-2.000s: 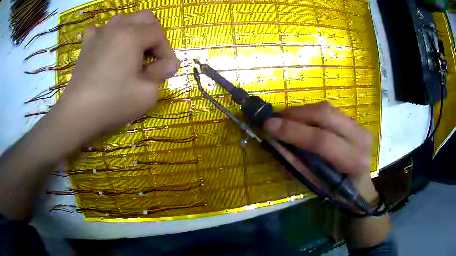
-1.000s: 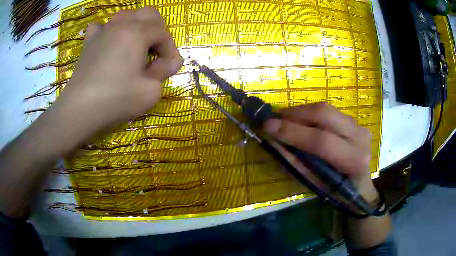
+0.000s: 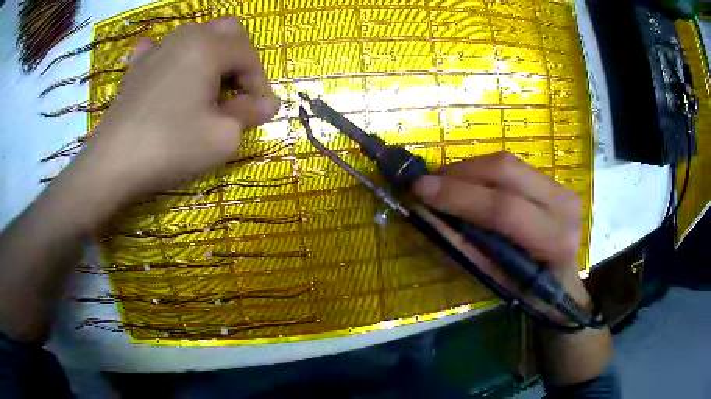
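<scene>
The yellow polyimide heater sheet (image 3: 436, 226) lies flat, divided into rectangles, with a bright glare band across it. My right hand (image 3: 507, 210) holds the soldering iron (image 3: 401, 165) by its dark handle. The iron's tip and the feed tube (image 3: 331, 156) end are at the grid line near the glare, beside my left fingertips. My left hand (image 3: 195, 101) is over the sheet's upper left with thumb and fingers pinched together. Whatever is between them is hidden or too small to tell. Dark red-brown lead wires (image 3: 257, 221) lie in rows across the sheet's left part.
A brush-like wire bundle (image 3: 48, 27) lies at the upper left on the white board (image 3: 31, 210). A black box (image 3: 635, 74) with a cable stands at the upper right. A second yellow panel (image 3: 695, 156) is at the far right edge. The iron's cord loops by my right wrist.
My left hand has shifted slightly left since one second ago. The iron tip shows a little more apart from the feed tube end. The sheet appears shifted slightly in view.
</scene>
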